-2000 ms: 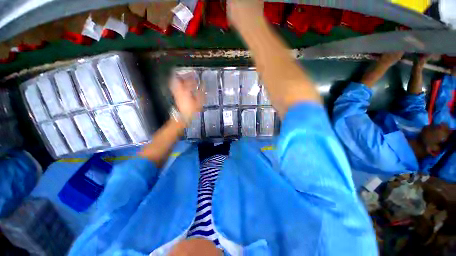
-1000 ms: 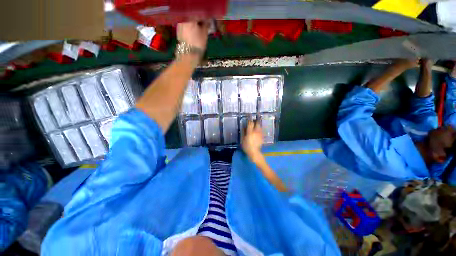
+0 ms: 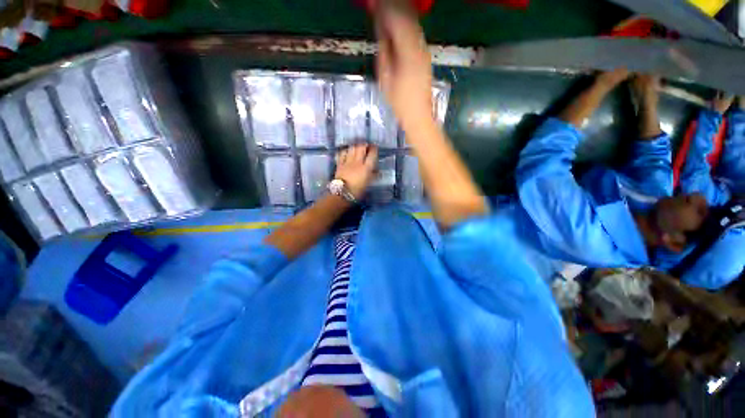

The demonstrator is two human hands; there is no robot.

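The clear blister tray lies in front of me, its two rows of pockets showing whitish wrapped items. My left hand, with a watch at the wrist, rests its fingertips over the tray's lower row, near the middle; whether it grips an item is hidden. My right hand is blurred and stretched past the tray's far edge over the dark green belt. Its fingertips are near a bit of red at the top edge. I cannot tell whether it holds anything.
A thick tray stack with whitish items stands at left. Red cartons line the belt at upper left. A blue stool is on the floor. Another worker's arms reach to the ledge at right, beside a grey shelf edge.
My left hand has come back from the belt's red cartons to the tray. My right hand has moved from the tray out over the belt. The view has shifted; the large red box is out of view.
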